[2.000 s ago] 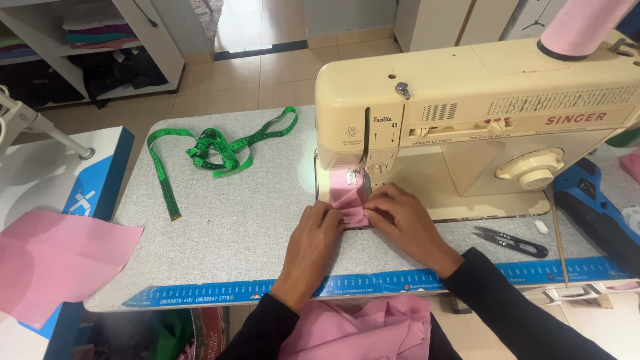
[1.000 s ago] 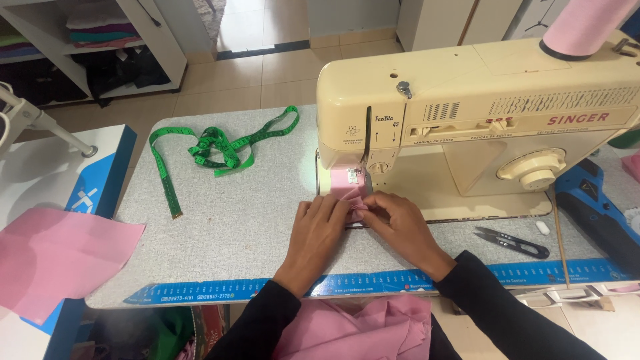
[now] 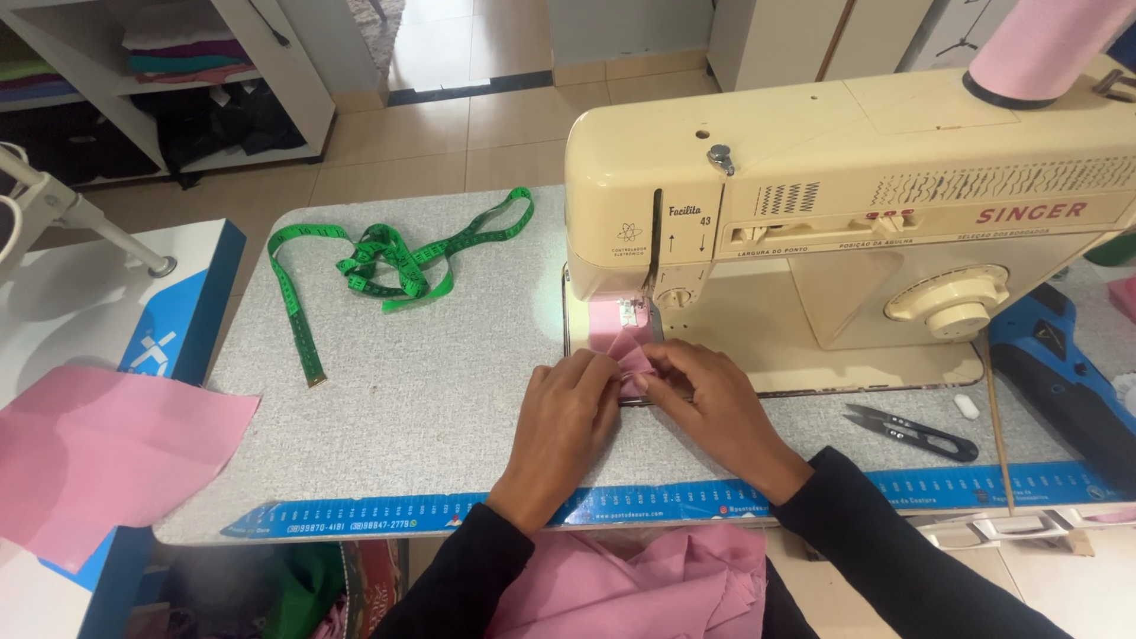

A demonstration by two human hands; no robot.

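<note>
A narrow piece of pink fabric (image 3: 630, 362) lies under the presser foot (image 3: 628, 311) of a cream Singer sewing machine (image 3: 816, 204). Its near end is folded up between my hands, just in front of the foot. My left hand (image 3: 561, 417) grips the fold from the left, fingers bent and partly hiding it. From the right, my right hand (image 3: 714, 404) pinches the same fabric between thumb and fingers. More pink fabric (image 3: 639, 581) is bunched on my lap, below the table edge. Small black thread snips (image 3: 914, 432) rest to the right of my right hand.
A green tape measure (image 3: 302, 311) lies tangled on the grey tabletop (image 3: 417, 399). A blue ruler strip (image 3: 426, 515) runs along the front edge. At right are a blue-and-black tool (image 3: 1065, 382), a thin stick (image 3: 997, 426) and a small white piece (image 3: 966, 406). Pink cloth (image 3: 115, 453) lies at left.
My fingers have shifted slightly on the pink fabric, and a pointed fold now stands up between them. Both hands stay in front of the presser foot.
</note>
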